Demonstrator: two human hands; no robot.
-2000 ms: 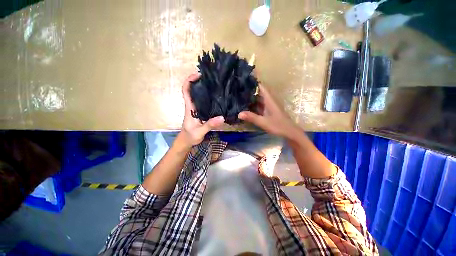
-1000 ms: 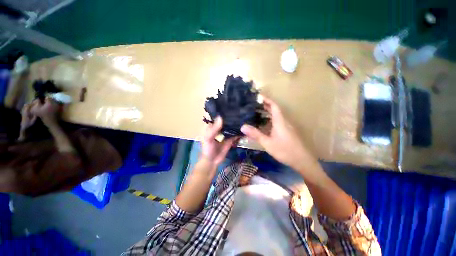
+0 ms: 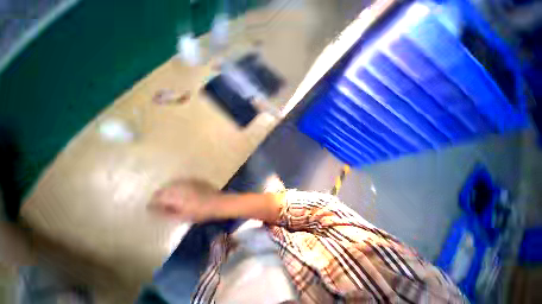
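Observation:
My right hand is blurred over the near edge of the tan bench; whether it holds anything cannot be told. My left hand is not in view. The black spiky piece is not visible. A white glue bottle lies on the bench beyond my right hand. A small dark red-brown packet lies farther along. A black smartphone lies beside the clear panel's metal edge.
A white spare bottle is by the panel's far end. The green conveyor belt runs beyond the bench. Stacked blue crates stand at the right. Blue stool-like objects are on the grey floor. A blurred brown shape is at lower left.
The view has swung sharply to the right, bringing the crates up. The black spiky piece and my left hand are no longer visible. My right hand now appears apart from the piece.

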